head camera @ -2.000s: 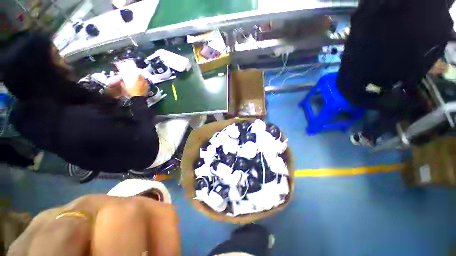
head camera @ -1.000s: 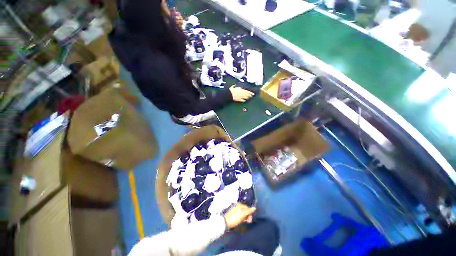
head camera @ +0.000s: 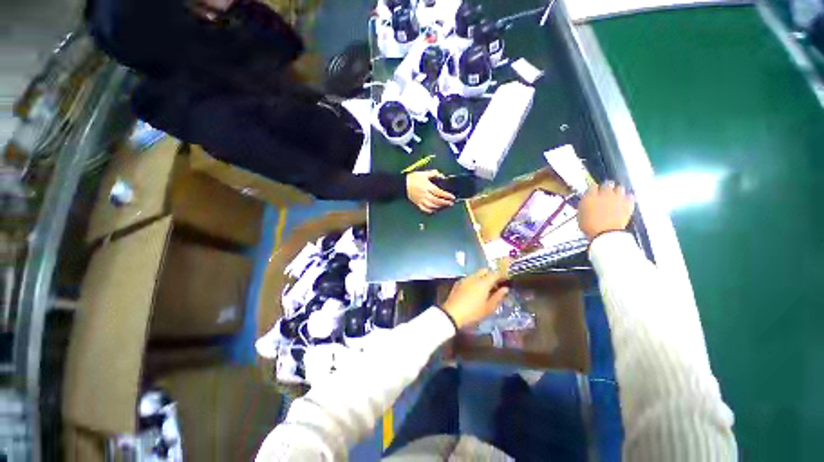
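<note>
A shallow brown tray box (head camera: pixel 484 217) lies on the dark green bench. It holds a pinkish-purple smartphone (head camera: pixel 533 219) and white papers or labels. My left hand (head camera: pixel 476 298) grips its near left corner. My right hand (head camera: pixel 605 209) is closed over its right side, beside a white strip (head camera: pixel 567 166); its fingertips are partly hidden. Several white security cameras with black ball heads (head camera: pixel 454 117) stand on the bench beyond. A long white box (head camera: pixel 499 129) lies between them and the tray box.
Another person's hand (head camera: pixel 428 190) rests on the bench at the left, near a dark object. A carton heaped with cameras (head camera: pixel 327 302) stands at the left of the bench. An open carton (head camera: pixel 565 325) with clear-wrapped items is below the tray box. A green line surface (head camera: pixel 723 235) runs along the right.
The view has turned and moved closer to the bench. My hand has left the carton of cameras, and both my hands are now at the tray box.
</note>
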